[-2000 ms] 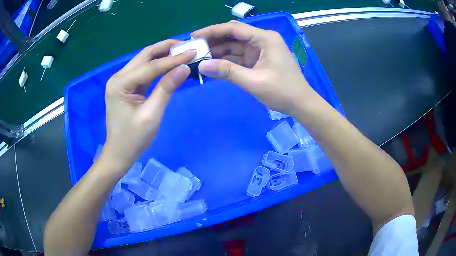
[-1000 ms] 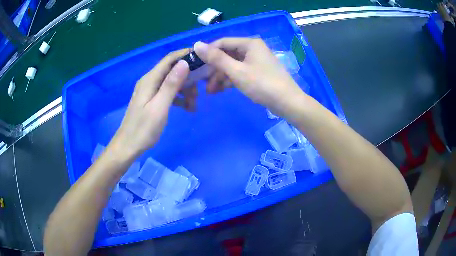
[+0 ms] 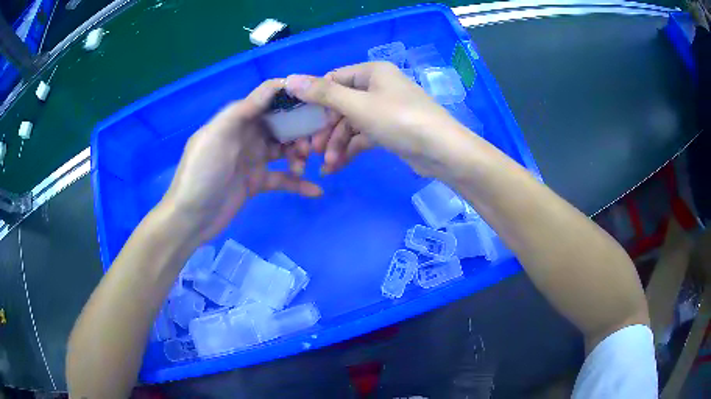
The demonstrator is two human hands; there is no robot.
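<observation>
A white unit (image 3: 298,123) with a black end at its top is held above the back half of the blue bin (image 3: 327,343). My right hand (image 3: 382,109) grips it with thumb at the black end and fingers beneath. My left hand (image 3: 234,152) is blurred, around the unit's left side, its thumb near the black end and lower fingers spread. Whether a clear cover is on the unit cannot be told. Clear plastic covers (image 3: 253,277) lie in the bin's front left. More clear covers (image 3: 436,204) lie at its right side and back right corner.
A green belt (image 3: 175,58) beyond the bin carries several white units, one (image 3: 269,31) just behind the bin's back rim. A pale metal rail (image 3: 561,8) borders the belt. The dark work surface (image 3: 600,109) extends right. Another blue bin (image 3: 680,43) shows at the far right.
The unit was turned so its black end faces up, then lowered slightly. My left fingers have opened out. The units on the belt have moved left.
</observation>
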